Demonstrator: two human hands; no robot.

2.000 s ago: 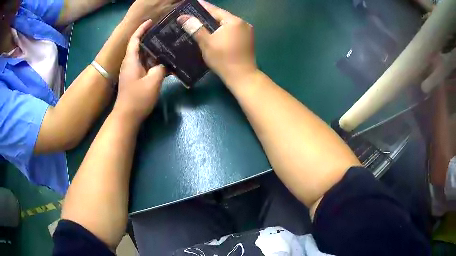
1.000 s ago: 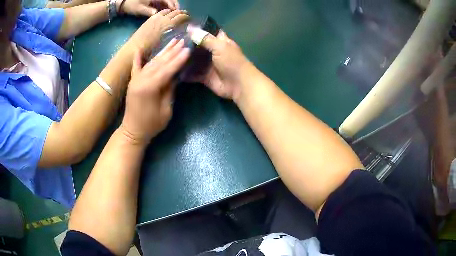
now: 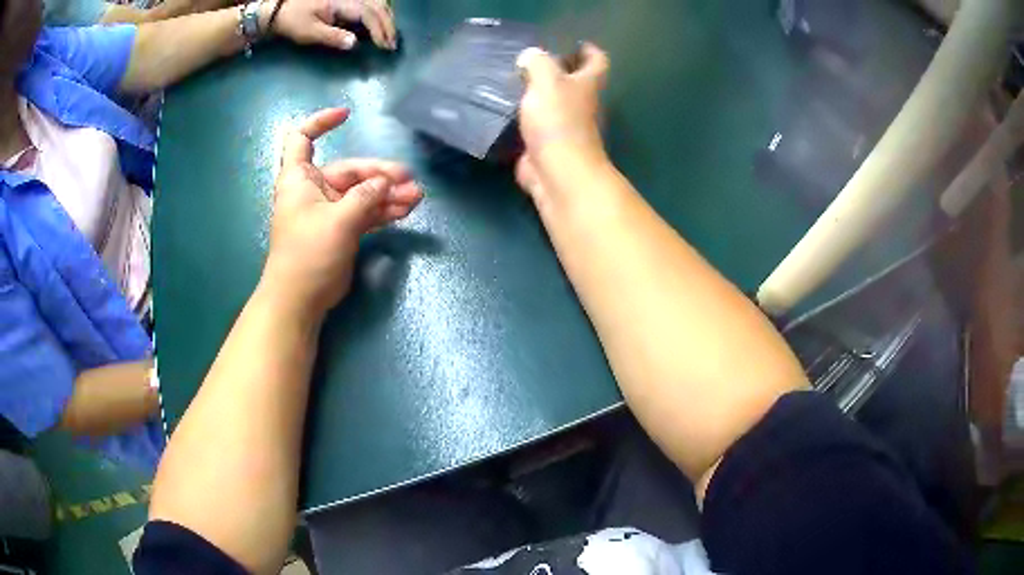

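Observation:
A black retail box [image 3: 469,90] with pale printing is at the top centre, over the dark-green table [image 3: 449,326]. It is tilted and a little blurred. My right hand [image 3: 561,112] grips its right side; a small white band shows on that hand near the thumb. My left hand [image 3: 331,219] is to the left of the box, apart from it, with fingers spread and partly curled, holding nothing. The underside of the box is hidden.
A person in a blue shirt [image 3: 73,270] sits at the left, one hand [image 3: 337,20] on the table's far left part. Dark boxes [image 3: 814,140], blurred, lie at the right. A pale curved pole [image 3: 876,169] rises at the right. The table's front edge [image 3: 472,458] crosses below my forearms.
My left hand has let go of the box and moved off to its left. My right hand has shifted right with the box, whose broad face now shows. The neighbour's nearer arm has drawn back.

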